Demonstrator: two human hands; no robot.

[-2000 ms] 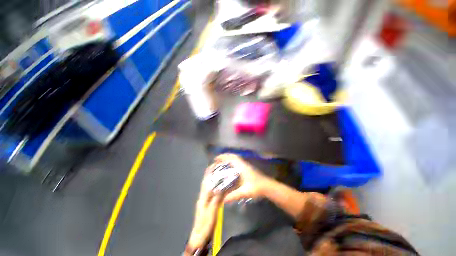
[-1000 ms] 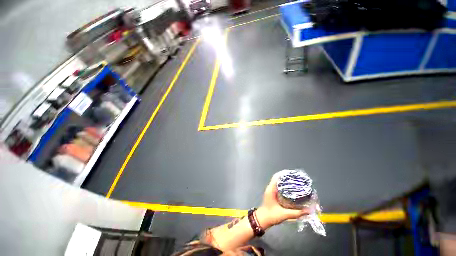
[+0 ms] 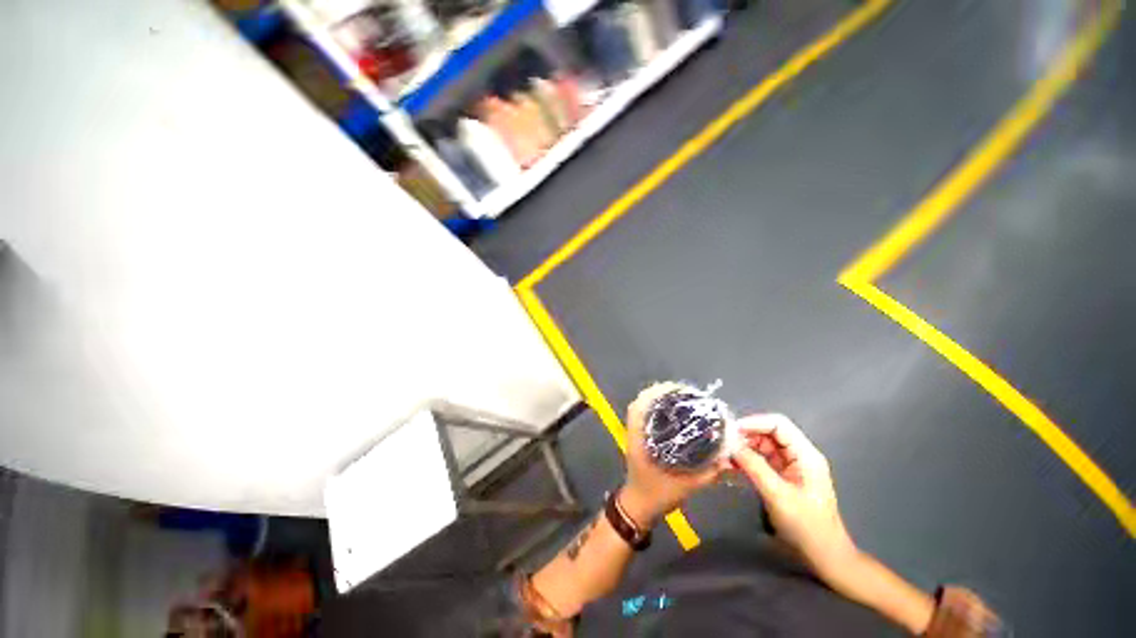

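Note:
A small round dark pot wrapped in clear film (image 3: 685, 428) is held upright low in the middle of the view. My left hand (image 3: 639, 480) grips it around its left side and from below, with a dark bracelet on the wrist. My right hand (image 3: 787, 480) is at the pot's right side, with thumb and fingertips pinched on the edge of the clear film. The underside of the pot is hidden by my left hand.
A white wall (image 3: 249, 249) fills the left. A stool-like metal frame with a white top (image 3: 392, 505) stands at its foot. A blue and white shelf (image 3: 498, 206) at the top holds jugs. Yellow lines (image 3: 710, 156) cross the grey floor.
The view has turned left, towards the wall and shelf. My right hand, out of view one second ago, is now at the pot's film. The loose film tail no longer hangs free.

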